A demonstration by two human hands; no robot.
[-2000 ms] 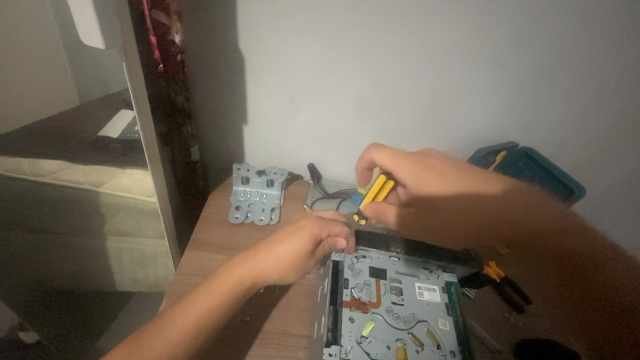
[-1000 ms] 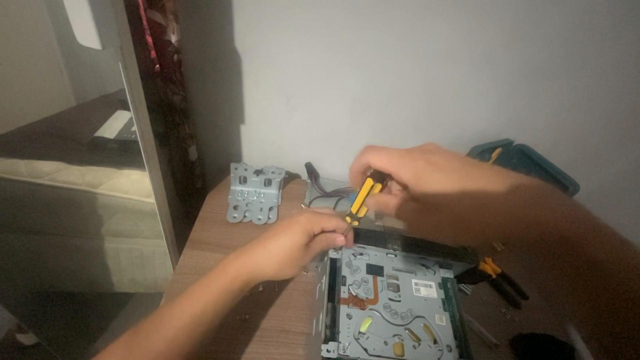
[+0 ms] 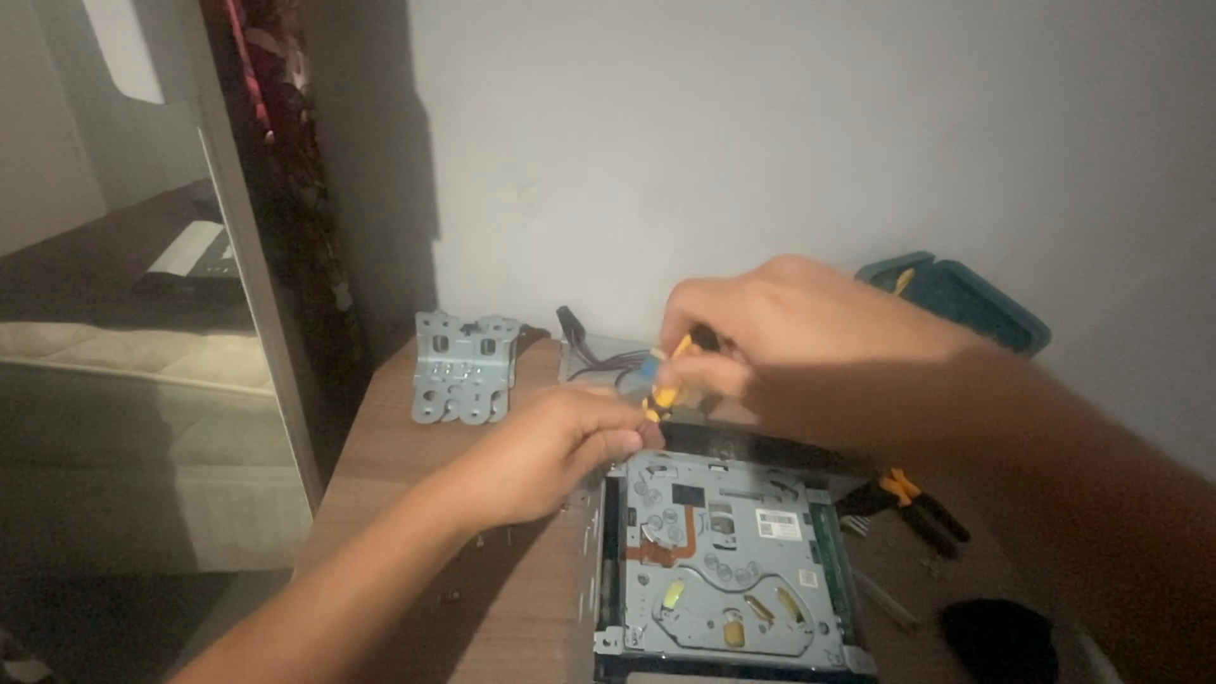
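A metal-cased disc drive unit (image 3: 731,570) lies on the wooden table, with an orange flat cable and a label bearing writing on top. My right hand (image 3: 750,332) grips the yellow and black handle of a screwdriver (image 3: 673,375), tilted down toward the unit's far left corner. The screwdriver's tip is hidden behind my fingers. At that corner my left hand (image 3: 579,442) has its thumb and fingers pinched together near the tip; whether they hold the shaft or the unit's edge cannot be told.
A bent metal bracket (image 3: 465,370) lies at the back left, beside a wiring connector (image 3: 572,323). Orange and black pliers (image 3: 917,508) rest right of the unit, near a black object (image 3: 997,636). A teal case (image 3: 978,304) stands at the back right. Small screws (image 3: 451,597) lie on the table.
The screwdriver's handle has changed its tilt and turned in my right hand. My left hand has stayed at the unit's far left corner.
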